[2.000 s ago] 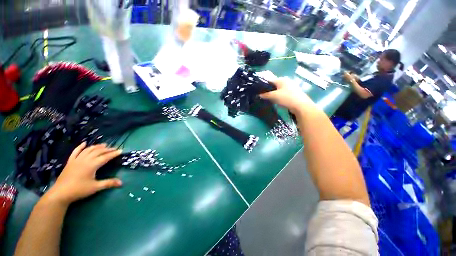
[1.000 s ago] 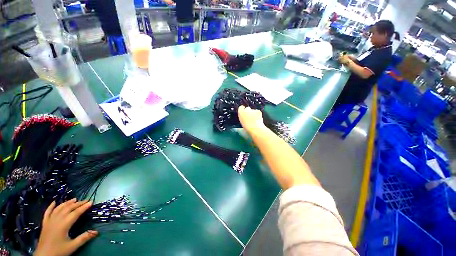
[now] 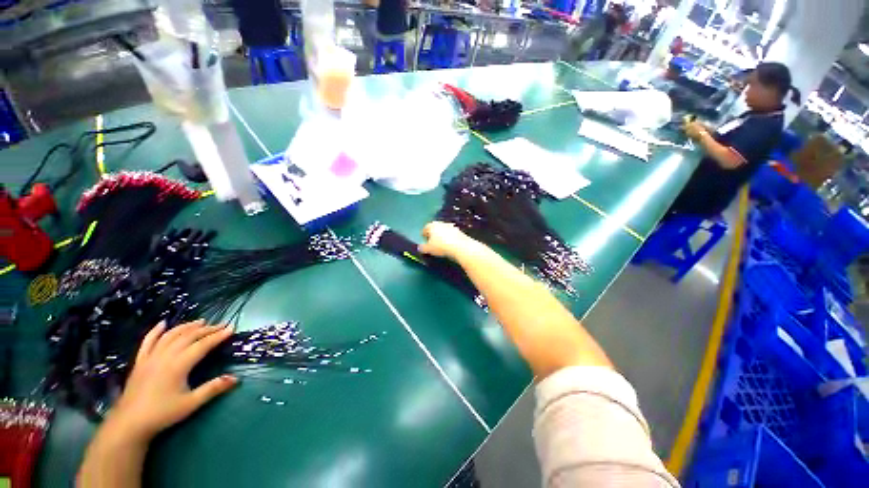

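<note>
My left hand [image 3: 176, 372] lies with fingers spread on black wires at the left. Their pale-tipped ends [image 3: 272, 343] fan out to its right. My right hand [image 3: 443, 240] is curled at the straight, tied bundle of black wires [image 3: 400, 246]; hand and forearm hide much of it, and whether the fingers grip it is hidden. A larger black wire pile [image 3: 505, 210] lies just beyond my right hand, with pale tips toward the table edge. The part-assembled harnesses [image 3: 105, 334] form a tangled heap beside my left hand, and wires trail right from it.
A blue tray [image 3: 333, 212] with white paper stands at back centre, beside clear plastic [image 3: 419, 143] and an upright holder [image 3: 214, 152]. A red tool [image 3: 29, 229] and red wire bundles [image 3: 21, 438] are at left. A person [image 3: 738, 143] sits at the right, near blue crates [image 3: 781, 334].
My right hand has let go of the larger black wire pile and moved left and nearer to the tied bundle. The pile now lies spread out. My left hand stays on the wires.
</note>
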